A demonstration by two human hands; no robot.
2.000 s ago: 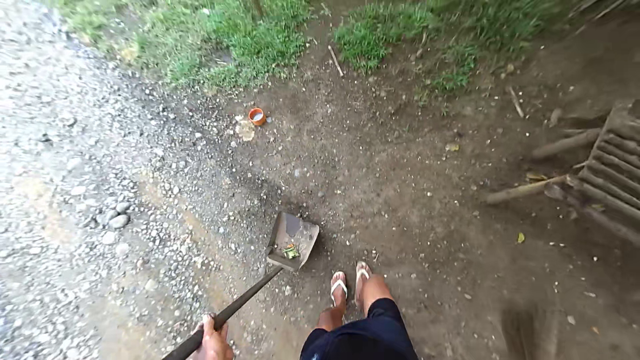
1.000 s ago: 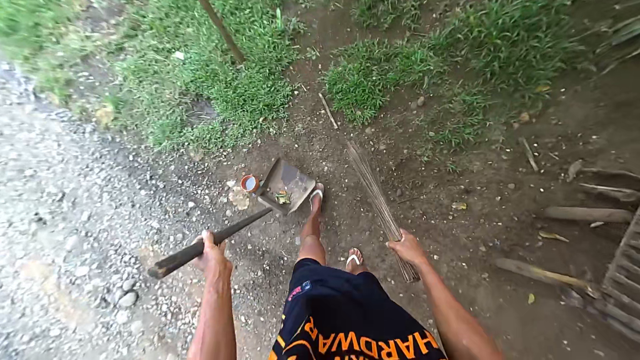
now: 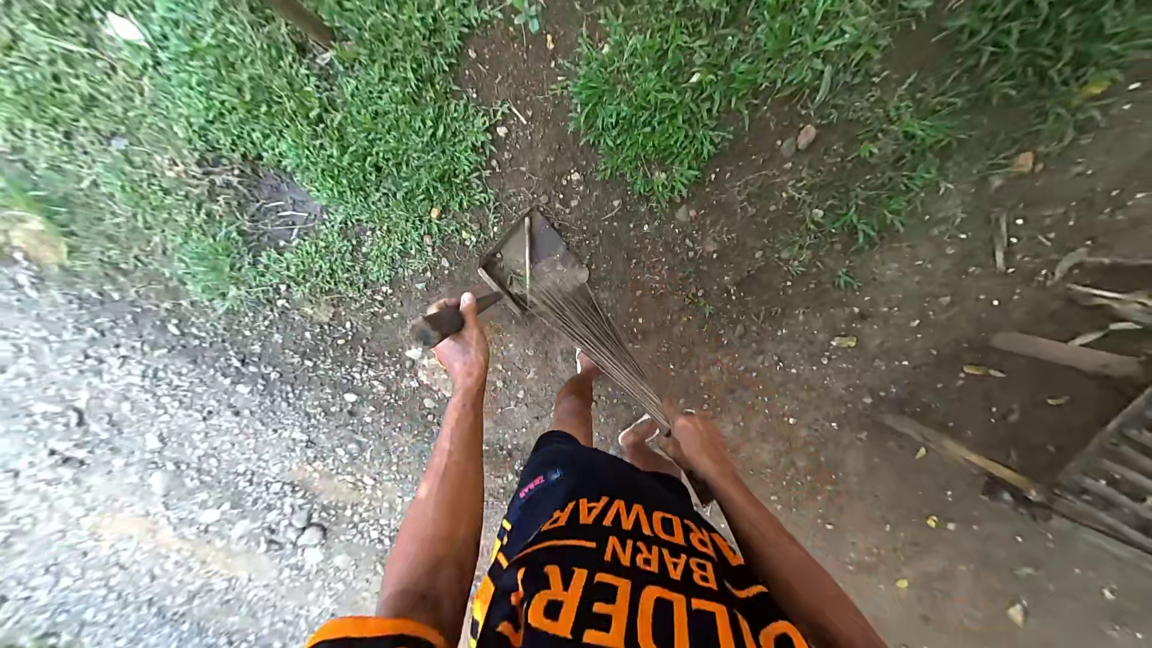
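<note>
My left hand (image 3: 463, 346) grips the dark handle (image 3: 441, 326) of a long-handled dustpan. The dustpan's scoop (image 3: 551, 256) rests on the dirt just beyond that hand, near the edge of the grass. A thin stick (image 3: 527, 245) lies across the scoop, with some green bits near its back edge. My right hand (image 3: 697, 443) is closed around the bound end of a stick broom (image 3: 616, 346). The broom's spread bristle tips reach the scoop's near side and hide part of it.
Patchy grass (image 3: 360, 117) borders the bare soil ahead. Gravel (image 3: 207, 450) covers the left side. To the right are a slatted wooden structure (image 3: 1116, 459), a loose pole (image 3: 963, 450) and a piece of wood (image 3: 1066, 353). My feet in slippers stand below the broom.
The broom has swung left so its tips meet the dustpan. A stick that lay on the ground is now in the scoop. The dustpan has moved away from beside the orange container.
</note>
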